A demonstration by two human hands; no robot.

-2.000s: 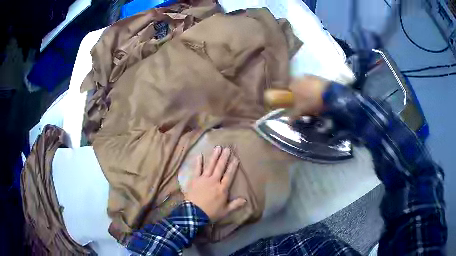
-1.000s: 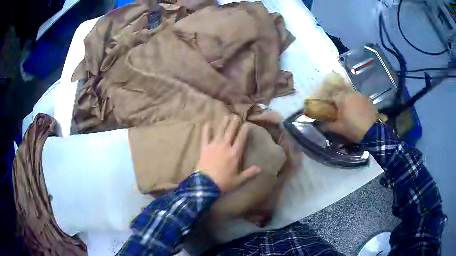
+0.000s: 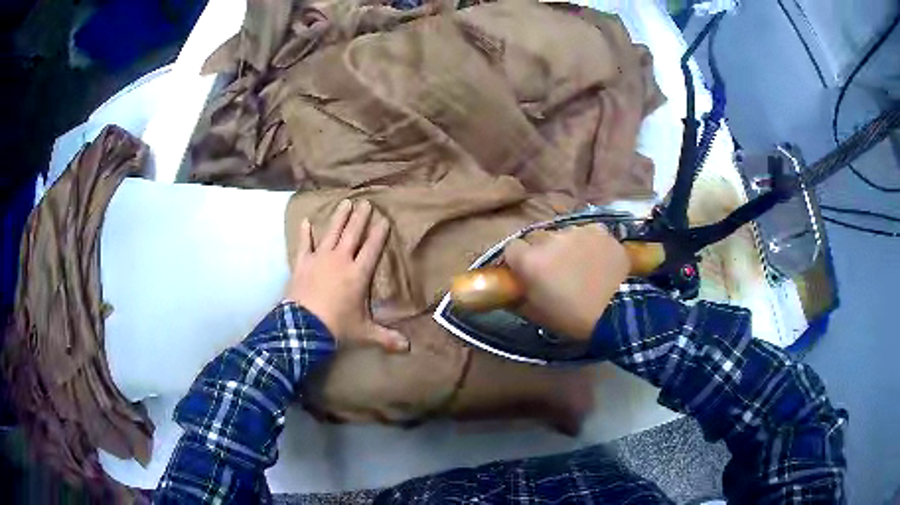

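My right hand (image 3: 570,278) is closed around the wooden handle of the steam iron (image 3: 533,335). The iron lies on the brown garment piece (image 3: 395,380), its pointed tip towards the left. My left hand (image 3: 342,271) lies flat on the cloth left of the iron tip, fingers apart, thumb towards the iron. The garment piece lies over the right part of the white padded board (image 3: 197,286). The sole of the iron is mostly hidden beneath it.
A crumpled brown heap (image 3: 474,89) lies on the far side. Long brown folds (image 3: 74,296) hang over the board's left end. A metal iron rest (image 3: 789,222) stands at the right. The dark hose (image 3: 849,153) and cables run behind the iron.
The iron has moved left from the table's right part onto the garment piece. My left hand has shifted left on the cloth. The iron rest was more visible earlier; the view has shifted.
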